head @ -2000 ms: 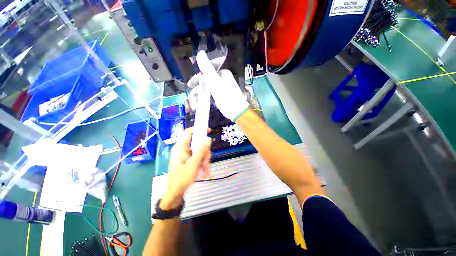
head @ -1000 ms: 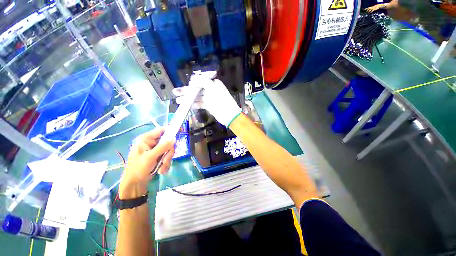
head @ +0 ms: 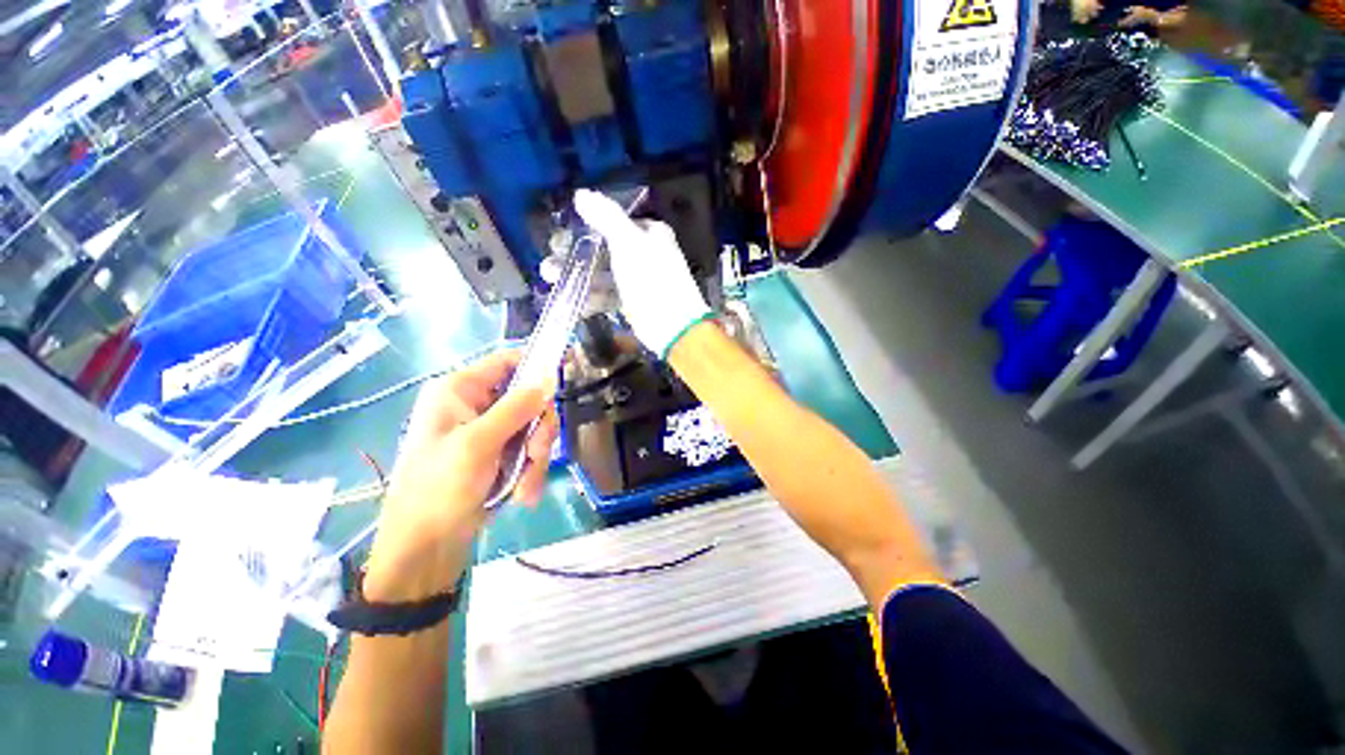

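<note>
My bare left hand (head: 469,443) is closed round the handle end of a long silver adjustable wrench (head: 555,332). The wrench slants up and right to the ram area of the blue press (head: 509,140). My right hand (head: 643,273), in a white glove with a green cuff edge, is at the wrench's upper end under the press body; its fingertips are partly hidden, so its hold is unclear. Silvery terminals (head: 693,437) lie in a heap on the dark press plate (head: 602,451). A thin black wire (head: 620,571) lies on the pale ribbed tray (head: 693,627).
The red-and-blue flywheel (head: 885,118) stands right of the press. Blue bins (head: 236,317), white papers (head: 236,575) and a dark blue spray can (head: 111,671) are at left. A bench with black wire bundles (head: 1092,96) and a blue stool (head: 1055,303) are at right.
Since two seconds ago, my left hand and the wrench's handle have swung left from near upright to a slant. Over the last second the wrench has shifted slightly; my gloved hand stays near the ram.
</note>
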